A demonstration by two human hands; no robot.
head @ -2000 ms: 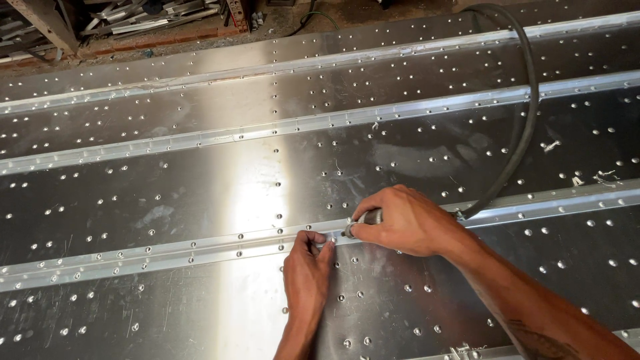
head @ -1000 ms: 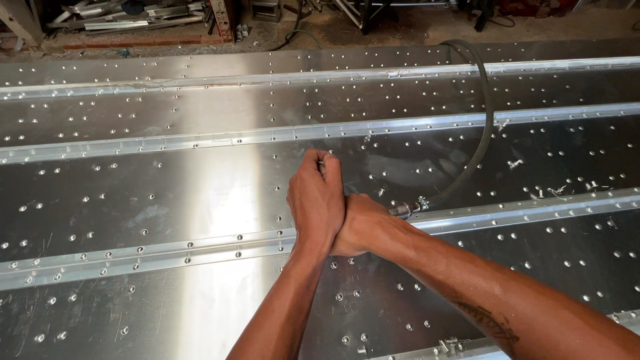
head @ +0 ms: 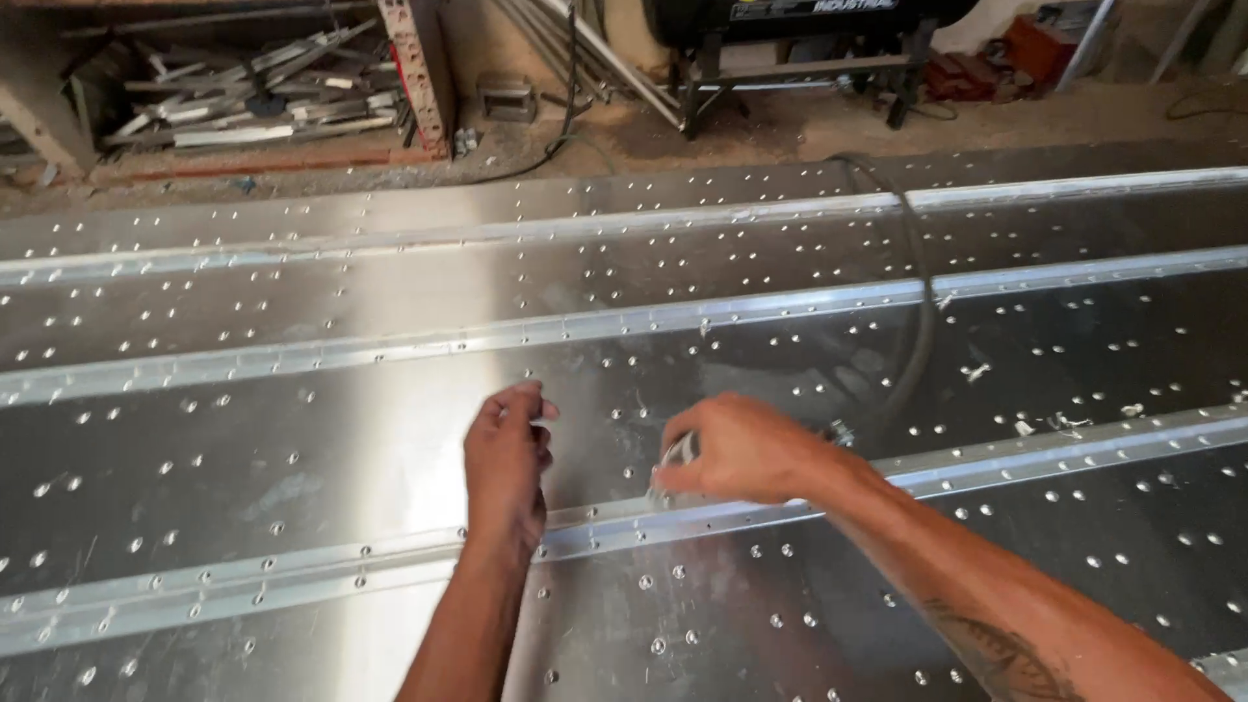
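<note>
My right hand (head: 741, 448) is closed around a small metal-bodied hand tool (head: 682, 450), mostly hidden by the fingers, just above a riveted metal rail (head: 702, 515). A dark hose (head: 918, 312) curves from near that wrist toward the far side of the sheet. My left hand (head: 509, 448) is raised over the bright metal sheet (head: 419, 429), left of the right hand and apart from it. Its fingers are curled, thumb and index near each other; whether something small lies between them cannot be made out.
More raised rails (head: 624, 320) run across the sheet among rows of rivets. Small shavings (head: 975, 372) lie at the right. Beyond the far edge are a compartment with metal offcuts (head: 283, 93), a black tank on a stand (head: 809, 21) and leaning metal bars (head: 624, 63).
My hands, together one second ago with the wrists crossed, are now apart. The tool shows again in my right hand. The view has tilted up toward the far edge.
</note>
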